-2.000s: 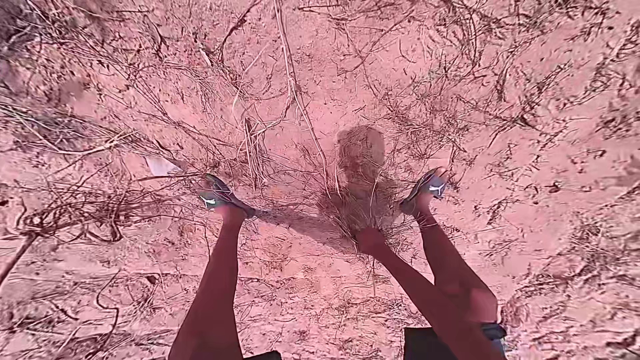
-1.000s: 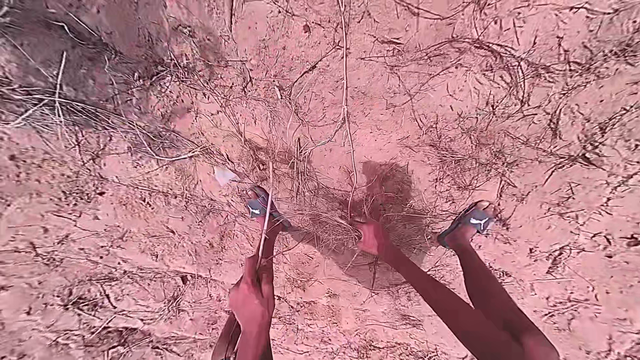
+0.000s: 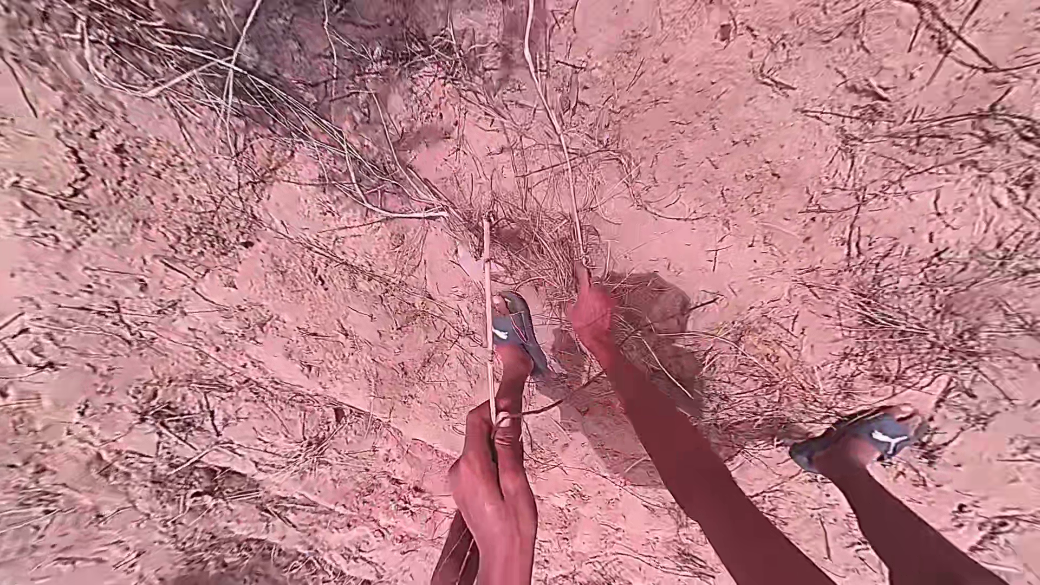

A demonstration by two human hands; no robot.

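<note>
My left hand (image 3: 497, 479) is closed around the lower end of a thin, pale stick (image 3: 487, 317) that points up, away from me. A darker twig (image 3: 561, 400) sticks out to the right beside the thumb. My right hand (image 3: 593, 313) is low over the ground, its fingers at the near end of a long thin stem (image 3: 556, 122) that runs up to the top edge. What exactly the fingertips pinch is blurred. Dry grass and fine twigs (image 3: 540, 244) lie in a tangle just beyond the right hand.
My feet stand apart in slide sandals, one (image 3: 516, 329) between the hands, the other (image 3: 861, 439) at the right. Dry branches (image 3: 309, 122) lie at the upper left in shade. A pale scrap (image 3: 471, 264) is on the sandy ground. More brush (image 3: 918, 317) lies at the right.
My left hand, out of view two seconds ago, came into view holding the stick and now appears farther right. The foot between the hands now stands closer to my right hand. The view has shifted.
</note>
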